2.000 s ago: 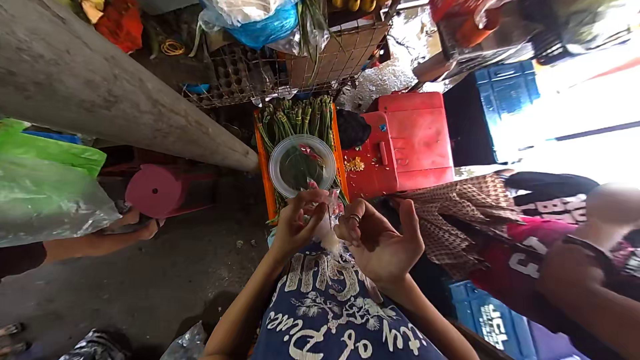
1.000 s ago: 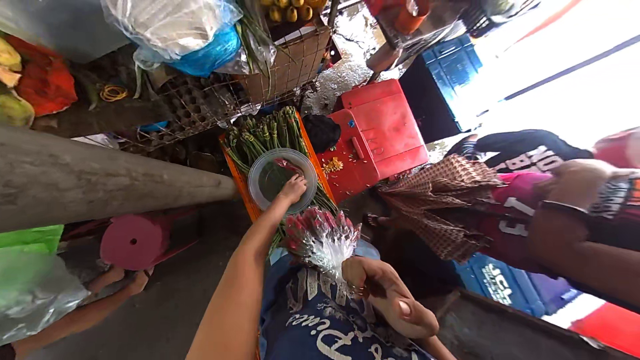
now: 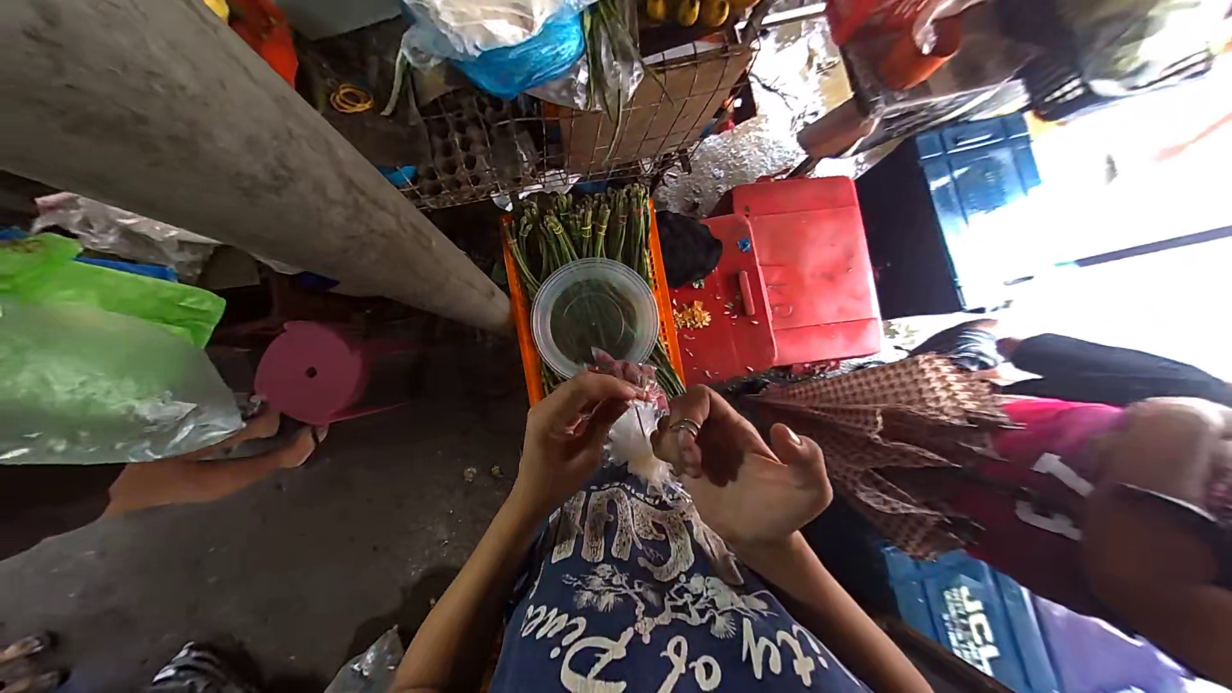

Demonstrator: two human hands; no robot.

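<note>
Over my lap, my left hand (image 3: 577, 433) pinches a small item with thumb and fingertips at the top of a clear plastic bag (image 3: 635, 438) with reddish contents. My right hand (image 3: 741, 462), with a ring on one finger, is curled against the bag's other side, palm up. A round translucent plastic tub (image 3: 595, 318) lies just beyond my hands, on bundles of long green pods or stalks (image 3: 587, 226) in an orange crate (image 3: 525, 342). What exactly my fingertips hold is too small to tell.
A concrete post (image 3: 318, 183) slants in at the left, near a pink stool (image 3: 310, 372). Right of the crate stands a red plastic cooler box (image 3: 808, 269) with yellow scraps. A wire rack (image 3: 674, 106) stands beyond. Another person in a pink shirt (image 3: 1049, 462) is close on the right.
My left hand was reaching into the tub one second ago and is now back at the bag beside my right hand. The red pieces seen in the tub earlier no longer show there.
</note>
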